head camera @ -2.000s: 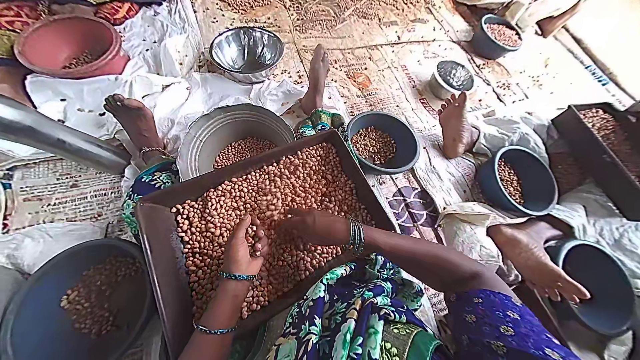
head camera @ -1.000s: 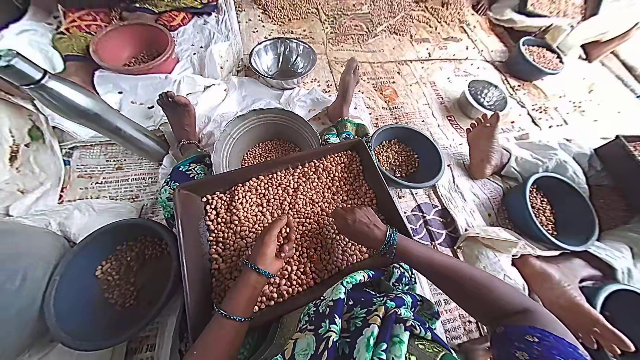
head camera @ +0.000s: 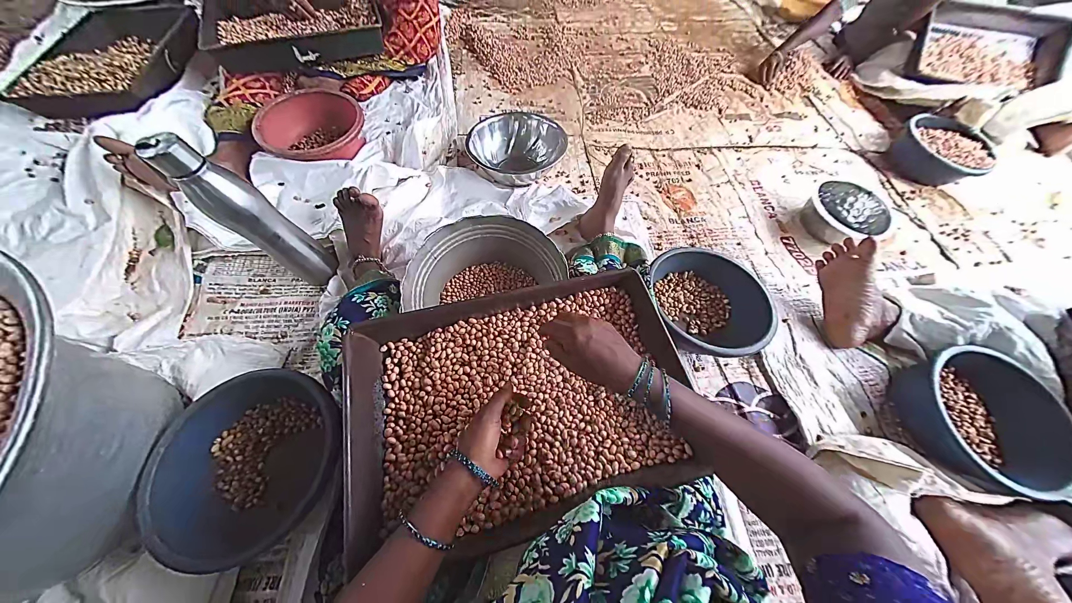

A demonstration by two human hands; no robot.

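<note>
A brown rectangular tray (head camera: pixel 363 435) full of small round tan nuts or seeds (head camera: pixel 452 368) rests on my lap. Over its lower middle, my left hand (head camera: pixel 496 431) is cupped palm up around a few pieces. My right hand (head camera: pixel 590 347) is palm down at the upper right of the heap, its fingertips at the nuts; whether it grips any is hidden. Just beyond the tray, between my feet, stands a grey basin (head camera: pixel 423 260) partly filled with the same pieces. Dark blue-grey tubs with some pieces stand left (head camera: pixel 188 536) and right (head camera: pixel 758 314) of the tray.
A steel bottle (head camera: pixel 251 218) leans at upper left, near a red tub (head camera: pixel 276 126). A steel bowl (head camera: pixel 515 146) lies beyond my feet, a metal pot (head camera: pixel 837 213) farther right. A large metal vessel (head camera: pixel 92 469) stands at far left. Other people's feet, hands and trays surround printed sacking.
My right hand has moved away from my left hand, toward the far side of the tray. My left hand stays cupped over the nuts. The view has shifted, showing more at the far left.
</note>
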